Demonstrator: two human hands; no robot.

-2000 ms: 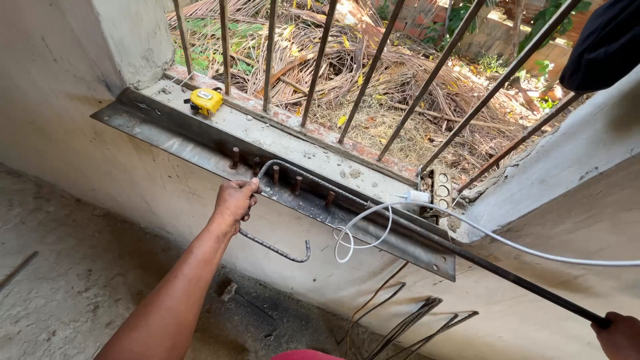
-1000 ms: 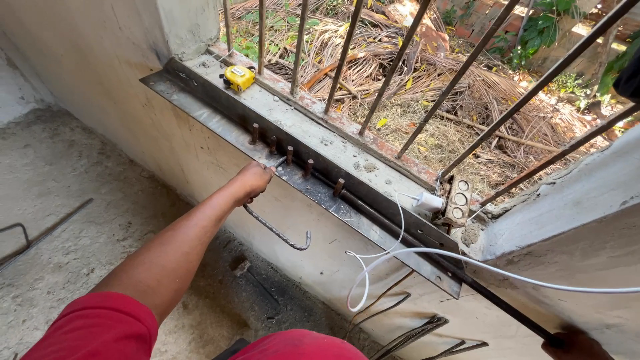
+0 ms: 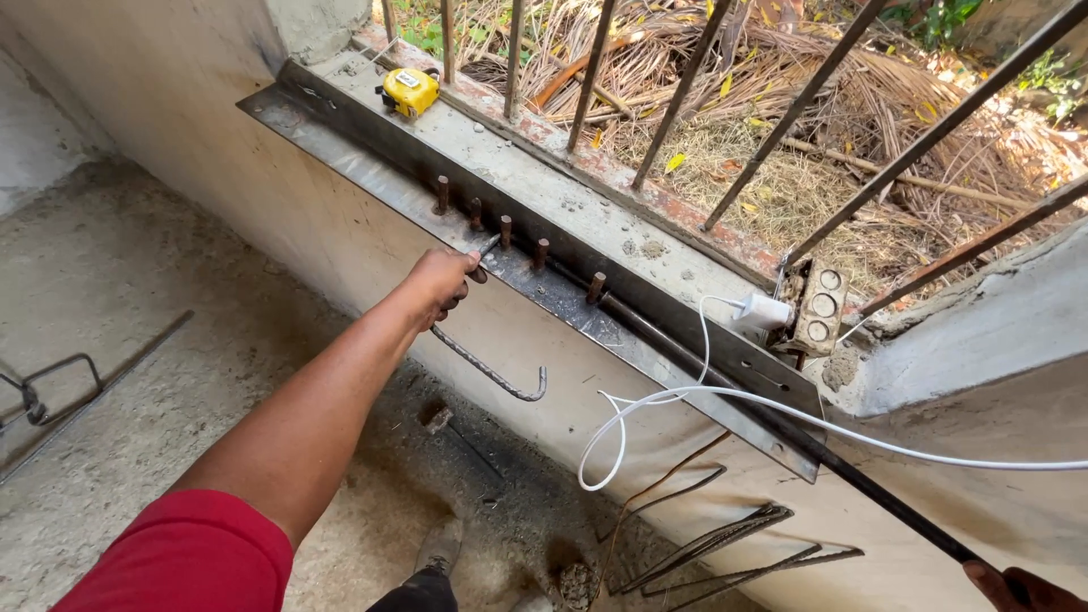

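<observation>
My left hand [image 3: 446, 285] is closed on a bent steel rebar rod [image 3: 484, 367]; its hooked end hangs below the hand, and its other end reaches in among rusty steel pegs [image 3: 506, 231]. The pegs stand upright on a steel angle plate [image 3: 357, 161] along the window sill. My right hand [image 3: 1011, 586], partly cut off at the lower right corner, grips the end of a long dark metal bar [image 3: 884, 493]. This bar lies along the angle plate and its far end is beside the pegs. A white cable [image 3: 756, 393] crosses over the bar.
A yellow tape measure [image 3: 410, 91] sits on the concrete sill before metal window bars [image 3: 592, 76]. A white charger [image 3: 762, 312] is plugged in at an outlet box [image 3: 820, 306]. Bent rebar pieces [image 3: 714, 544] lie below the plate, and more rods [image 3: 110, 387] lie on the floor at left.
The rebar's upper bend showed above the pegs' near side two seconds ago; now its end sits low among the pegs. My left hand still holds it. The view has shifted.
</observation>
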